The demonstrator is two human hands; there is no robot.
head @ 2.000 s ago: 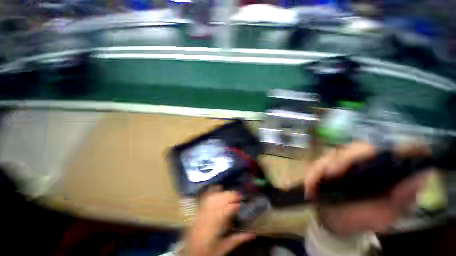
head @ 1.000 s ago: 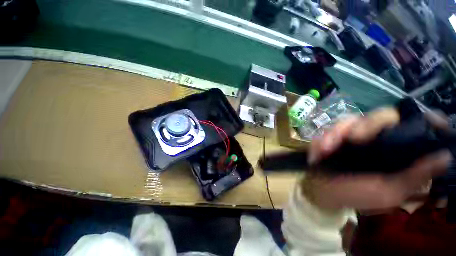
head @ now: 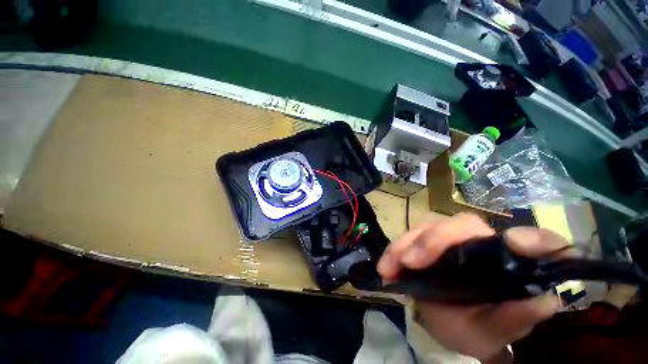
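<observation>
My right hand (head: 462, 284) grips the thick black electric screwdriver (head: 455, 274), which lies across the view with its cord running off to the right. Its front end is over the right edge of the open black rear shell (head: 337, 249). The shell holds black parts and a green component (head: 362, 228). The black front panel (head: 238, 192) lies open behind and left of the shell, partly over it, with a speaker driver (head: 285, 178) in a silver-white frame. Red wires (head: 347, 186) join the two halves. My left hand is out of the picture.
A silver-grey screw feeder (head: 412, 135) stands behind the shell to the right. Beside it a cardboard tray (head: 444, 195) holds a green-capped bottle (head: 474, 154) and a clear plastic bag (head: 526, 174). Another opened black housing (head: 494, 78) is on the green conveyor belt (head: 177, 50). A yellow sheet (head: 553, 220) lies right.
My left hand, at the shell two seconds ago, has left the picture. My right hand has brought the screwdriver's front end nearer the shell. The whole view has shifted and tilted.
</observation>
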